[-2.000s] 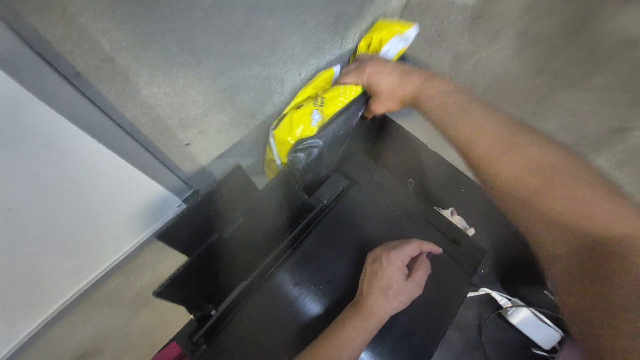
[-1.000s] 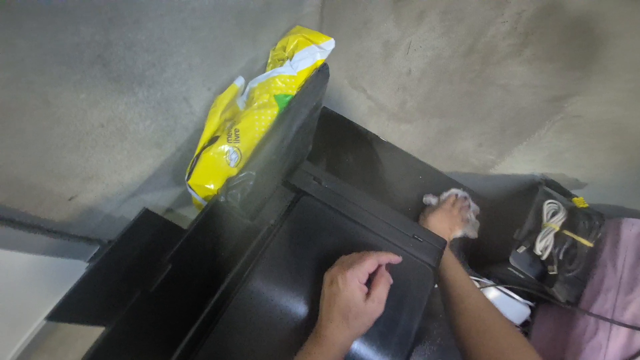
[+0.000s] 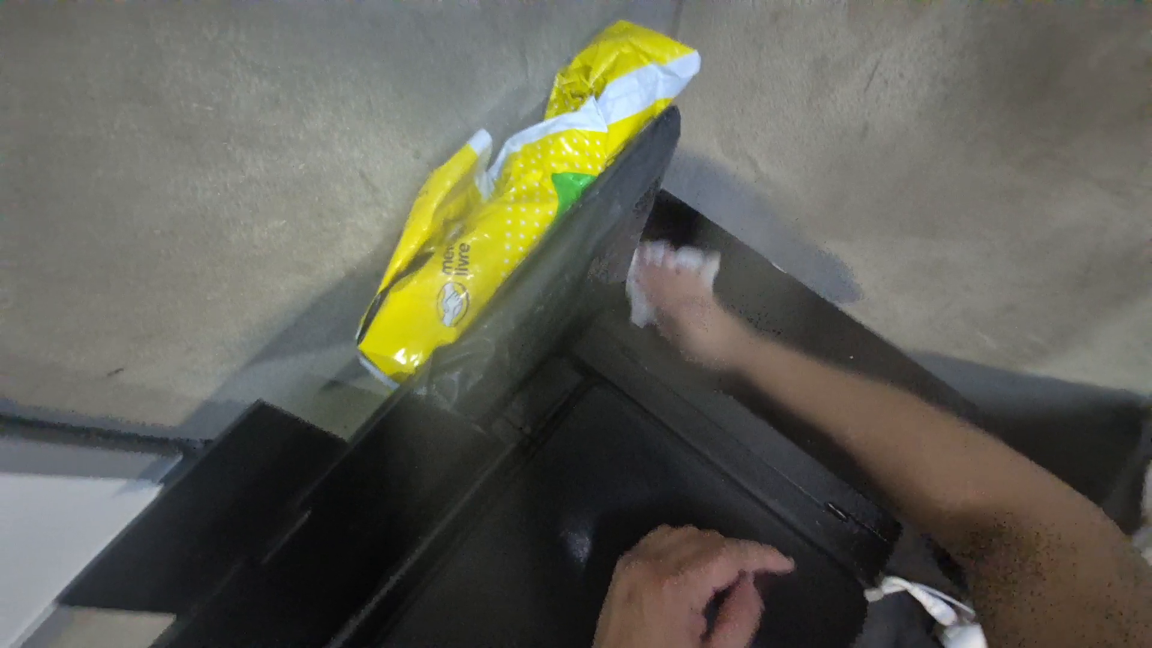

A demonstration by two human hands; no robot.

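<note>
My right hand (image 3: 688,310), blurred, presses a crumpled white cloth or wipe (image 3: 641,292) onto the dark surface (image 3: 774,315) behind a black printer-like machine (image 3: 666,450). My left hand (image 3: 684,585) is over the machine's glossy top at the bottom of the view, fingers loosely curled, thumb and index apart, with nothing in it. A yellow plastic bag (image 3: 504,216) with white and green parts leans behind the machine's raised black panel (image 3: 576,243), left of my right hand.
A grey concrete-like surface (image 3: 900,135) lies beyond the dark top. Black flat panels (image 3: 216,504) jut out at the lower left beside a white surface (image 3: 63,540). A white cable or plug (image 3: 927,598) lies at the lower right.
Two seconds ago my right hand gripped the yellow bag; one second ago it was on the white cloth near the dark top's right end. Hand and cloth have since moved left, towards the raised panel.
</note>
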